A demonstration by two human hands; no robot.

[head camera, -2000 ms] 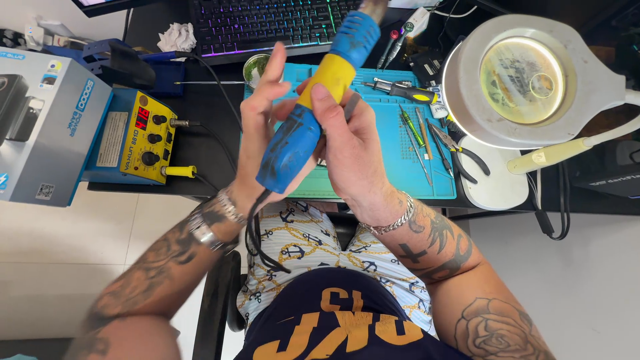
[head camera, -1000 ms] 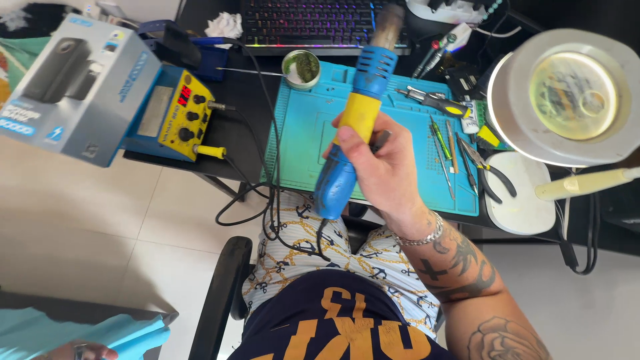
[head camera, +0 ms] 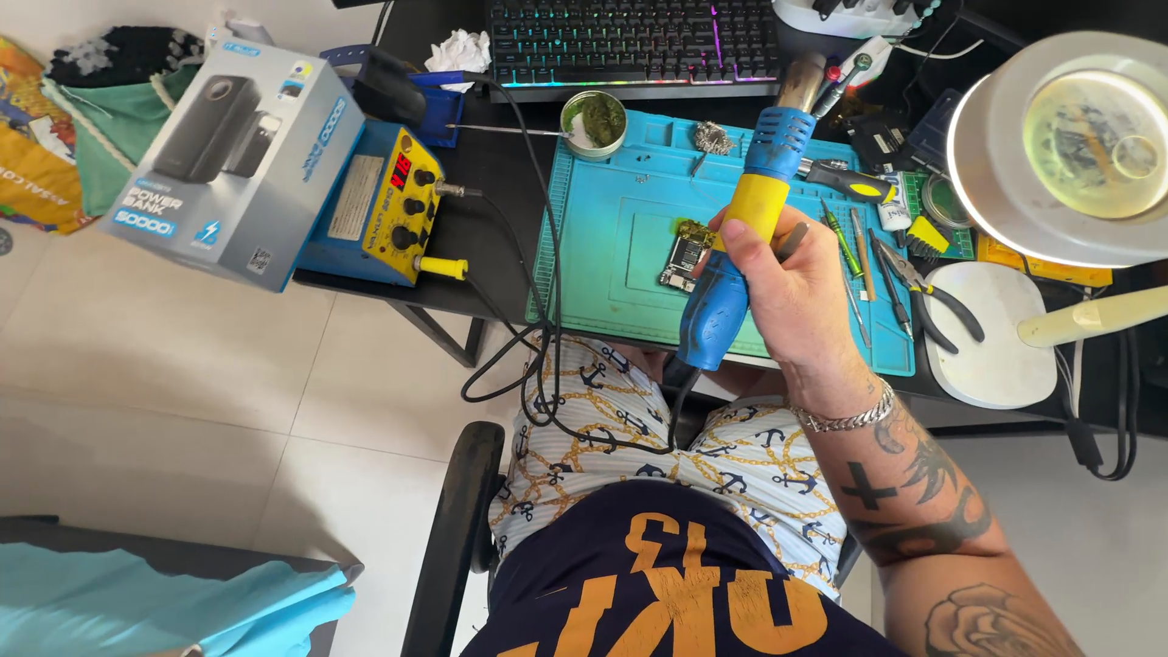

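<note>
My right hand (head camera: 794,292) is closed around a blue and yellow hot air gun (head camera: 753,205), its metal nozzle pointing up and away from me. Beneath and left of the gun, a small circuit board (head camera: 684,260) lies on the teal silicone work mat (head camera: 598,274), partly covered by the gun. A black cable runs from the handle over my lap toward the blue and yellow rework station (head camera: 374,205), which has a lit red display. An open round tin (head camera: 593,125) with dark green and white contents sits at the mat's upper left corner. My left hand is out of view.
A power bank box (head camera: 237,164) leans by the station. Tweezers, a screwdriver (head camera: 849,182) and pliers (head camera: 940,297) lie to the right, beside a ring-lit magnifier lamp (head camera: 1004,155). A keyboard (head camera: 639,46) stands behind the mat. The chair's armrest (head camera: 456,529) is at my left.
Two seconds ago both my hands were at the hot air gun. My left hand has let go and left the view; the right still holds the gun. The view has shifted left.
</note>
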